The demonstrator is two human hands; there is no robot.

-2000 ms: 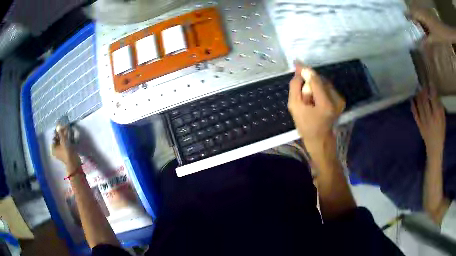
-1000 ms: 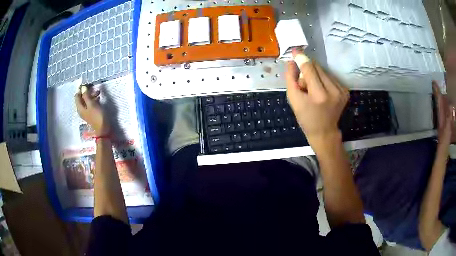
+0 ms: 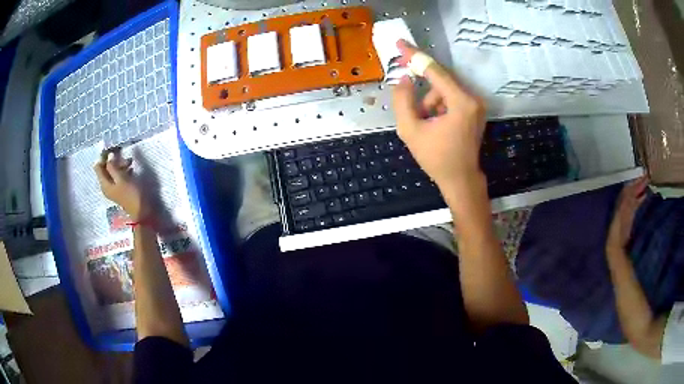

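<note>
The orange fixture (image 3: 262, 88) lies on the perforated metal plate. White workpieces (image 3: 307, 44) fill its three left pockets; the rightmost pocket is bare. More white workpieces (image 3: 391, 37) lie bunched against the fixture's right end. My right hand (image 3: 446, 127), with a pale wrap on one finger, has its fingertips at their near right edge; whether it grips one is unclear. My left hand (image 3: 120, 184) is over the blue-rimmed tray, its fingertips at the near edge of the parts grid (image 3: 112, 90). A small pale bit shows at the fingertips, too small to tell if held.
A black keyboard (image 3: 352, 180) sits on a white-edged shelf below the plate. Overlapping white rows of parts (image 3: 525, 45) lie at right. Printed newspaper (image 3: 112, 274) lines the tray's near half. Another person's arm (image 3: 626, 277) is at the right.
The view has shifted. My right hand has moved from above the keyboard up to the white workpieces beside the fixture. My left hand has stayed near the grid's edge.
</note>
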